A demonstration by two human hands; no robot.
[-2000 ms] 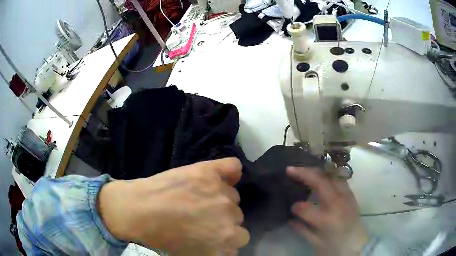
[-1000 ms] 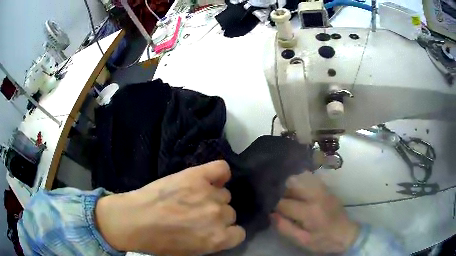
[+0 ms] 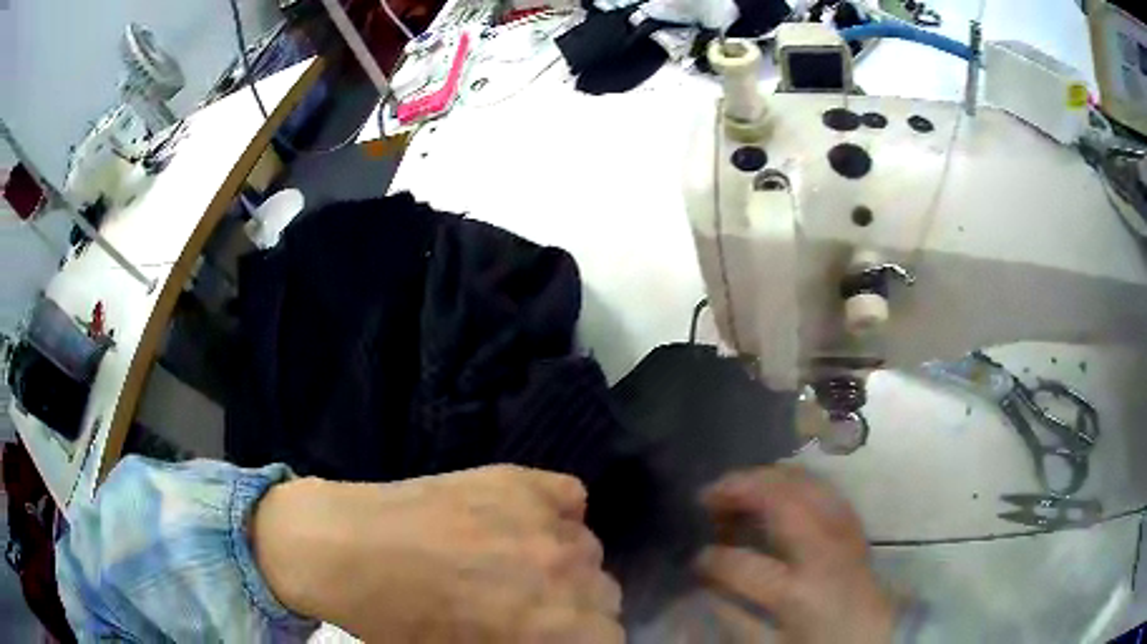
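A dark garment lies heaped left of the cream sewing machine. A smoother black fabric piece runs from it to the presser foot area. My left hand is curled down on the garment's front edge, its fingertips hidden; it seems to grip the cloth. My right hand is blurred, at the black piece just in front of the needle area, thumb and fingers at the cloth's edge. The needle tip is too small to tell.
Scissors lie on the bed right of the needle, with dark thread snips nearer me. Black and white cut pieces lie at the table's far end. A pink item is at the far left. Another table stands left.
My right hand has moved slightly back toward me from the needle since the first frame. The black piece shows more of its surface by the foot. My left hand has shifted slightly down.
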